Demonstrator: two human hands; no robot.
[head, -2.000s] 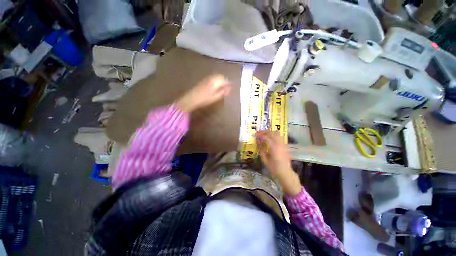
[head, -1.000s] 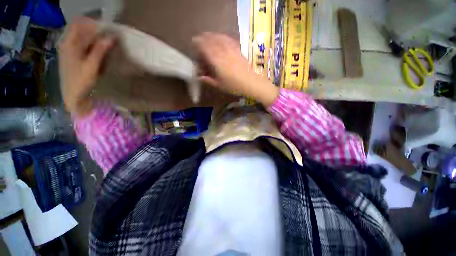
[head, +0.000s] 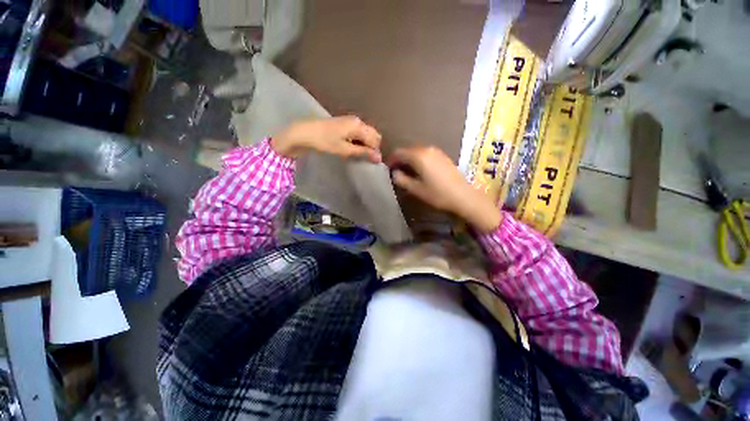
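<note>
A large brown panel (head: 395, 57) lies left of the yellow taped machine bed. Its near left part is folded over and shows the pale grey-beige reverse (head: 317, 177). My left hand (head: 337, 137) pinches the folded edge with its fingertips. My right hand (head: 428, 174) is close beside it, fingers bent and pinching at the same edge; the fingertips are partly hidden. The hands almost touch, in front of my body.
The sewing machine head (head: 604, 41) stands at the upper right, over yellow PIT tape (head: 503, 123). A loose brown strip (head: 645, 171) and yellow-handled scissors (head: 732, 234) lie on the bed at right. A blue crate (head: 115, 238) stands on the left.
The left hand has moved right and the right hand slightly right and down, bringing both together at the folded edge. The pale reverse shows more. The view has shifted, showing the machine head again.
</note>
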